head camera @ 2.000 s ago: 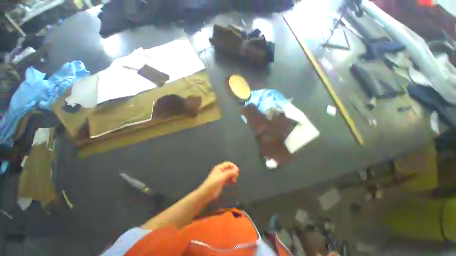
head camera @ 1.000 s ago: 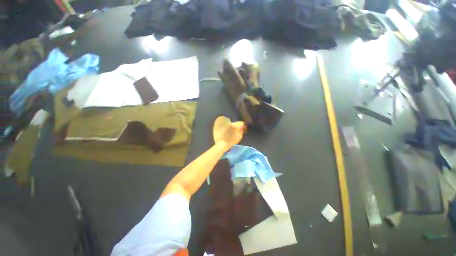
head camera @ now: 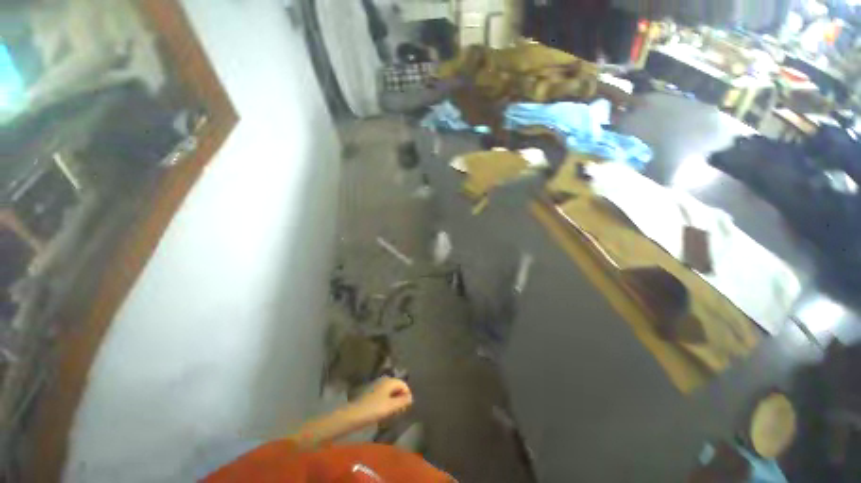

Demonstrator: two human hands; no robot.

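Note:
My left hand (head camera: 389, 396) is at the lower middle, over the floor gap between wall and table. Its fingers look curled; blur hides whether anything is in them. My right hand is not in view. The dark table (head camera: 576, 377) lies to the right. On it a khaki garment piece (head camera: 604, 269) lies flat, partly under white paper (head camera: 746, 269). A dark brown swatch (head camera: 697, 248) lies on the paper, and a brown cloth piece (head camera: 661, 294) lies on the khaki. A smaller khaki piece (head camera: 498, 170) lies near the table's far left edge.
A white wall (head camera: 236, 283) with a wood-framed window (head camera: 212, 118) stands at the left. Scraps lie on the floor (head camera: 425, 349). Light blue cloth (head camera: 566, 123) and a khaki heap (head camera: 548, 71) lie farther back. A round tan disc (head camera: 772, 424) is at the lower right.
The view has swung left, from the table to the wall and floor gap. My left hand has left the space above the table, by the brown bundle, and is low over the floor.

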